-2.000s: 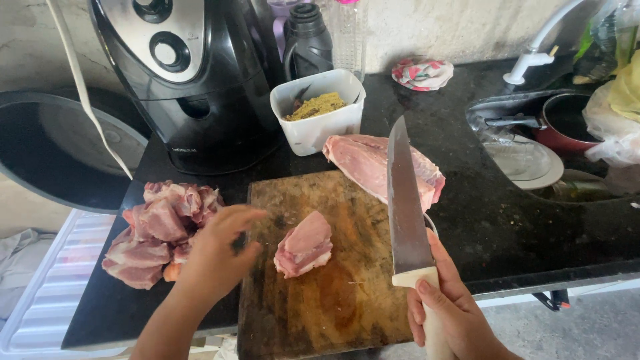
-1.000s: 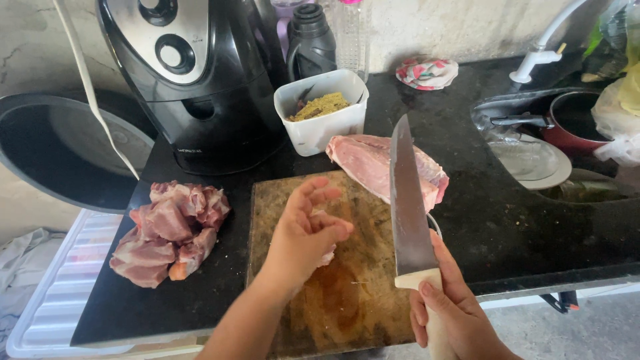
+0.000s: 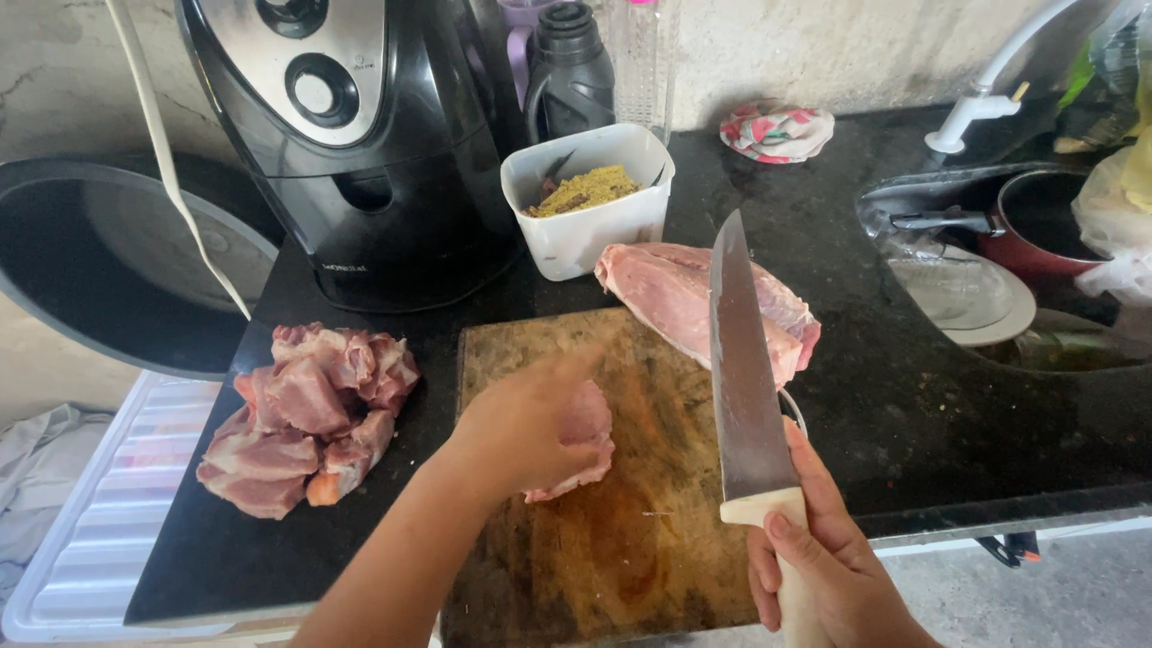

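My right hand [image 3: 814,540] grips the pale handle of a large kitchen knife [image 3: 747,396], its blade pointing up and away over the right side of the wooden cutting board [image 3: 666,576]. My left hand [image 3: 526,427], blurred, hovers over or touches a piece of raw meat [image 3: 589,432] on the board; whether its fingers hold the meat is not clear. Behind the blade, a larger slab of raw meat [image 3: 666,297] lies across the board's far right corner. Cut chunks of raw meat [image 3: 310,405] are heaped on the black counter to the left of the board.
A black air fryer [image 3: 405,198] and a white tub of yellowish seasoning [image 3: 594,234] stand behind the board. A dark flask [image 3: 571,81] and a crumpled cloth [image 3: 777,132] are near the wall. At right, the sink [image 3: 877,202] holds a plate [image 3: 967,297] and a red pan [image 3: 1035,243].
My left hand moved from the board's left side over the meat piece, and its fingers have since shifted. The knife stays raised in my right hand.
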